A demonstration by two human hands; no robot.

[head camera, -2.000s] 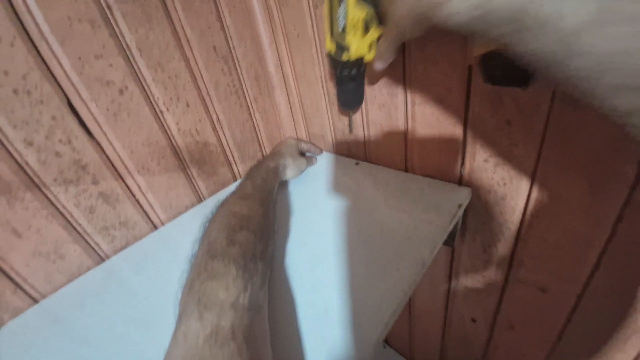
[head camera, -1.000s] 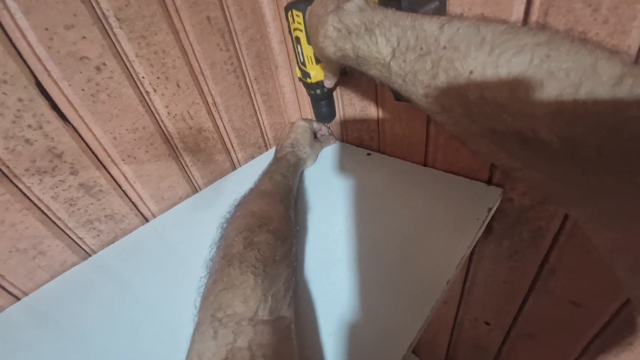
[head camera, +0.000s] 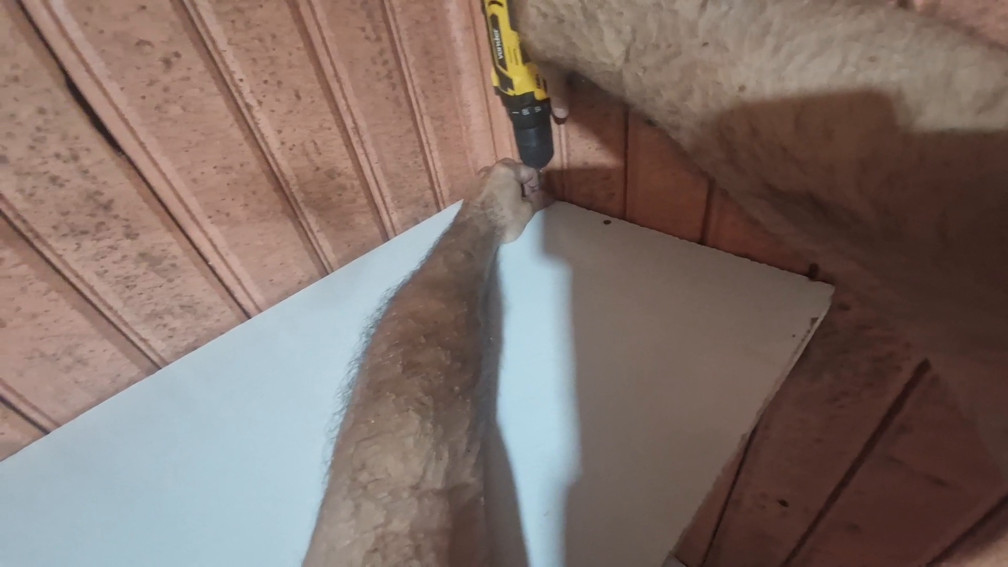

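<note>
My left hand rests at the back corner of a white board, its fingers curled close under the drill's chuck. What those fingers pinch is too small and hidden to make out. A yellow and black Vonder cordless drill points down at that corner, its black chuck just above my left fingertips. My right hand is at the drill's grip, mostly cut off by the top edge and hidden behind my forearm; one fingertip shows beside the drill body. The bit is largely hidden by the left fingers.
Reddish wooden plank walls with dark specks meet behind the board's corner. A small dark hole lies near the board's back edge. The board's right edge looks rough and chipped. My right forearm crosses the upper right.
Two seconds ago the drill hung apart above the corner with its bit showing; now its chuck is down at my left fingers. The left hand stays at the corner.
</note>
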